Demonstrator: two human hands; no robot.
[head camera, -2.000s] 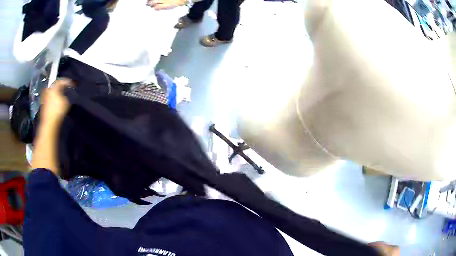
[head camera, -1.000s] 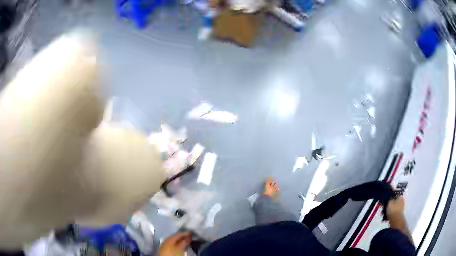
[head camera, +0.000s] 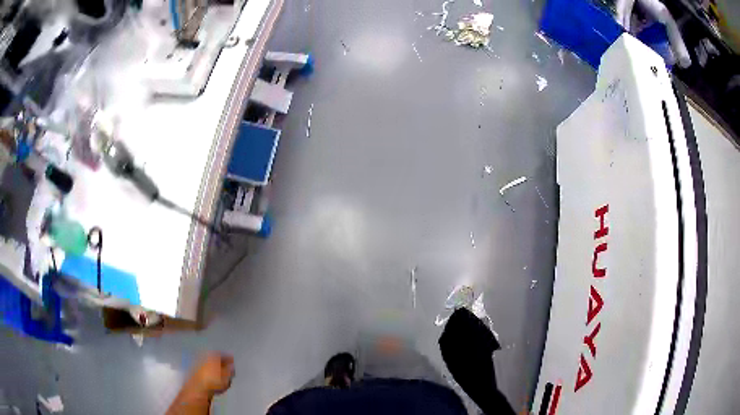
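A black fabric piece (head camera: 471, 352) hangs at the lower right in front of my body. Its upper part runs out past the bottom edge of the picture. My right hand is out of the picture, so its hold on the fabric cannot be seen. My left hand (head camera: 212, 374) is low on the left, small and blurred, with the fingers curled in and nothing visible in it. It is well apart from the fabric.
A white machine body with red HUAYA lettering (head camera: 625, 243) runs along the right. A white work table (head camera: 162, 162) with tools and a cable stands at left, a blue pedal (head camera: 254, 154) beside it. Scraps (head camera: 471, 32) lie on the grey floor (head camera: 389, 162). Blue crates or bags (head camera: 580, 32) are upper right.
The view has swung from the fabric pile and beige form to the aisle. The fabric, first stretched between both hands, now hangs at the right. My left hand is away from it.
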